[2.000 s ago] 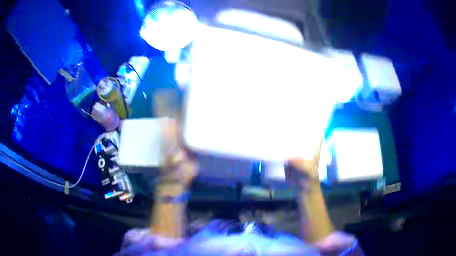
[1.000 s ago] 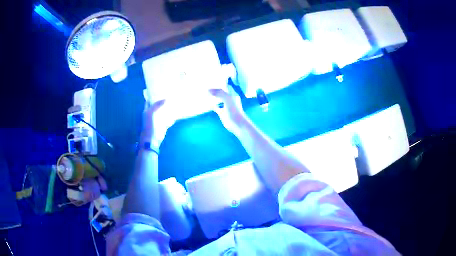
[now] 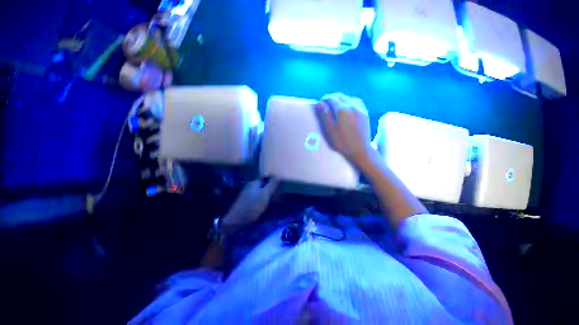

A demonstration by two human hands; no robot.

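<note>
A white box-shaped unit (image 3: pixel 289 141) with a round mark on its top stands in the near row, in front of me. My right hand (image 3: pixel 341 124) lies on its far right part, fingers bent over the far edge. My left hand (image 3: pixel 257 197) is low at its near left corner, fingertips close to the edge and blurred. I cannot tell how firmly either hand holds the unit. More white units stand beside it in the near row, one on the left (image 3: pixel 209 139) and one on the right (image 3: pixel 422 171).
A far row of glowing white units (image 3: pixel 315 22) stands on the green mat (image 3: pixel 238 57). Small dark connectors (image 3: pixel 390 52) stick out in front of some. At the left are a yellow roll (image 3: pixel 141 43), a power strip (image 3: pixel 152 159) with small lights, and a white cable (image 3: pixel 113 166).
Both hands have left the unit at the left of the far row and moved to a near-row unit. The view has shifted, and the fan is out of the picture.
</note>
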